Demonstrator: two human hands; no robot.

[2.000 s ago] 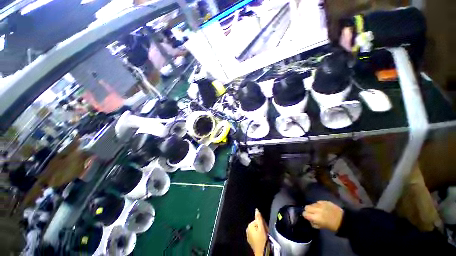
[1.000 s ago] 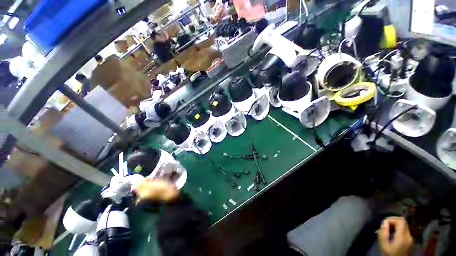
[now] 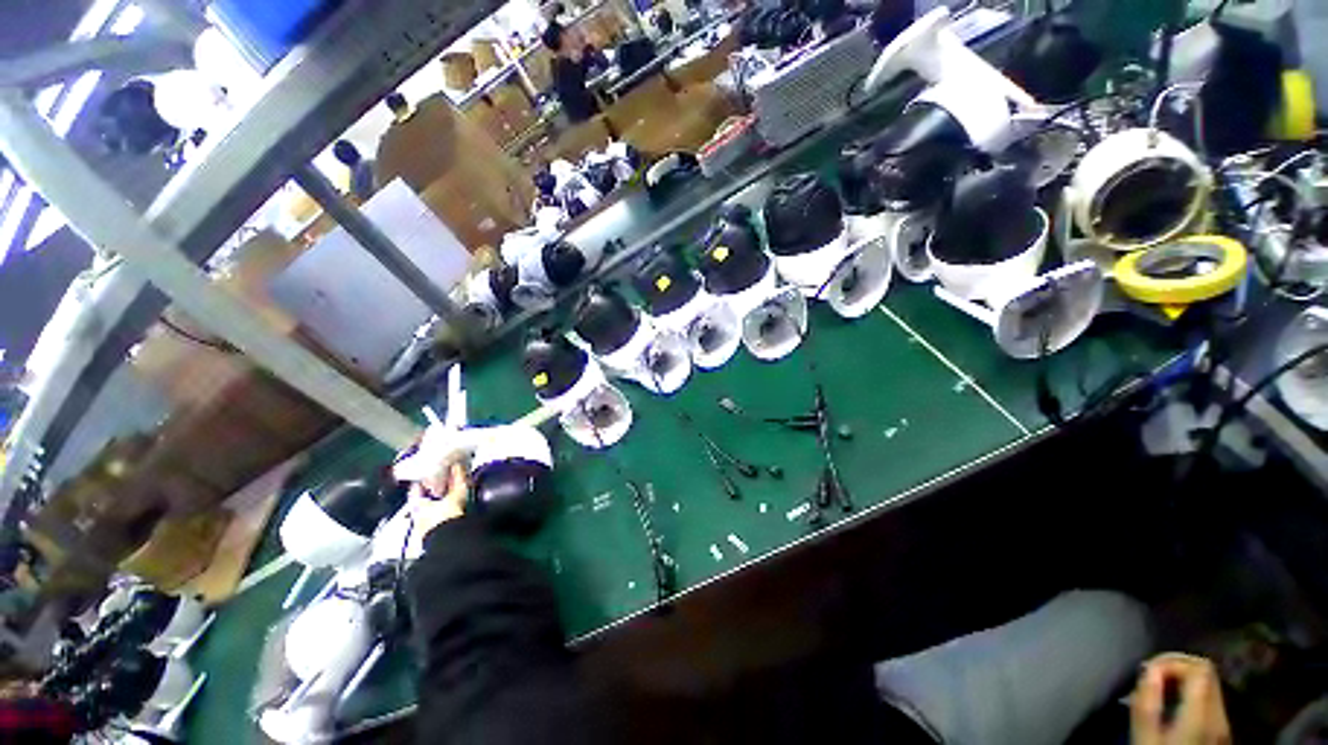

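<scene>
My left hand (image 3: 440, 499) is at the left part of the bench, closed around the white part of a dome camera (image 3: 510, 448). The camera's black head points down, just right of my hand. My fingertips are partly hidden by the white parts. My right hand (image 3: 1180, 702) is low at the right, cut off by the bottom edge, with fingers loosely curled and a dark gap between them. No object shows in it.
Dome cameras (image 3: 805, 218) stand in a row along the mat's back edge. Black cables (image 3: 827, 451) lie on the green mat (image 3: 932, 437). A yellow tape roll (image 3: 1181, 271) lies at the right. More cameras (image 3: 323, 638) lie at the left. A metal post (image 3: 219, 284) slants across the left side.
The view has swung left from the monitor. Both hands were at a camera over the lap; my left hand is now at the bench's left part. A camera formerly beside it stands at the row's near end.
</scene>
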